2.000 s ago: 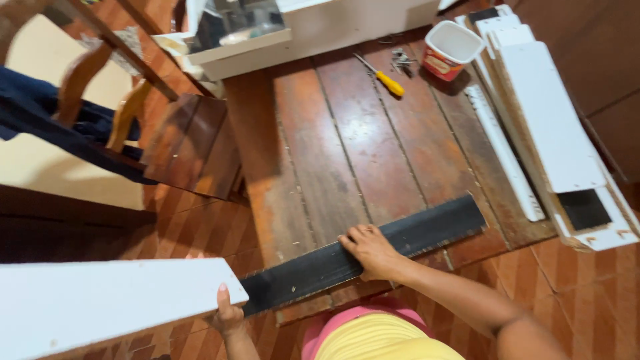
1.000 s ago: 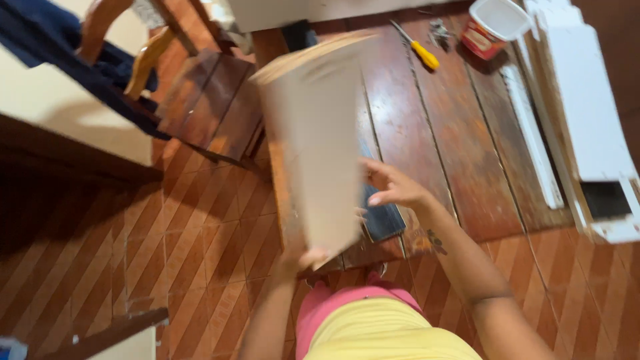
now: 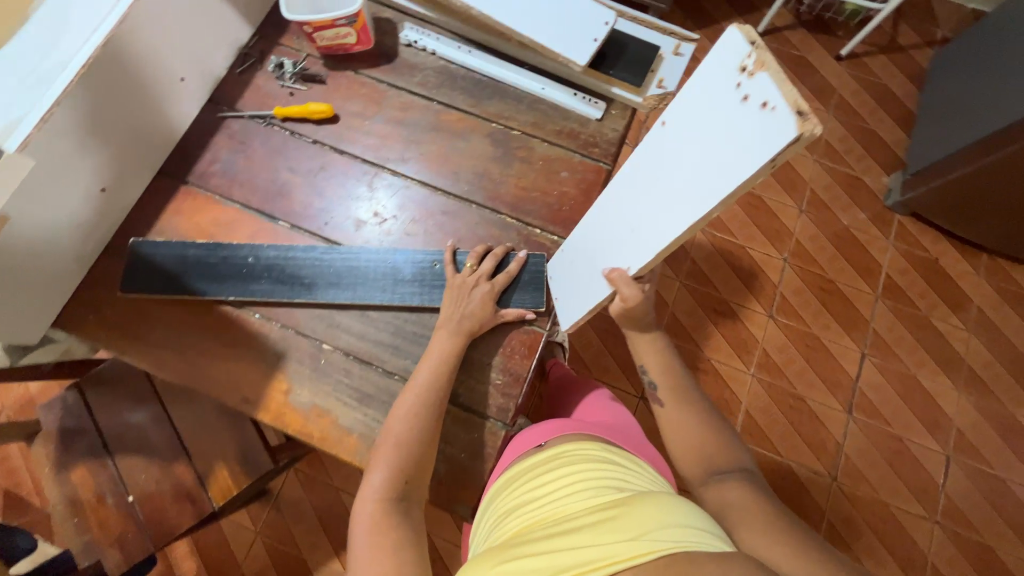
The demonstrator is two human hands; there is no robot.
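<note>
My left hand (image 3: 478,292) lies with spread fingers on the right part of a narrow black board (image 3: 320,276), which rests flat on the wooden table. My right hand (image 3: 632,298) grips the lower edge of a long white board (image 3: 672,168) near its near end. That board slants up and away past the table's right edge, its near corner close to the black board's end. Its far end has several holes and a chipped, rough edge.
On the wooden table (image 3: 384,176) lie a yellow-handled screwdriver (image 3: 302,111), a pile of screws (image 3: 290,72), a plastic tub (image 3: 332,28), a white metal drawer rail (image 3: 504,70) and stacked white boards (image 3: 552,28). A large white panel piece (image 3: 120,152) stands left; a wooden chair (image 3: 152,448) is below.
The white board, at my left hand two seconds ago, is now in my right hand on the right. My left hand is now on the black board. The view has turned strongly.
</note>
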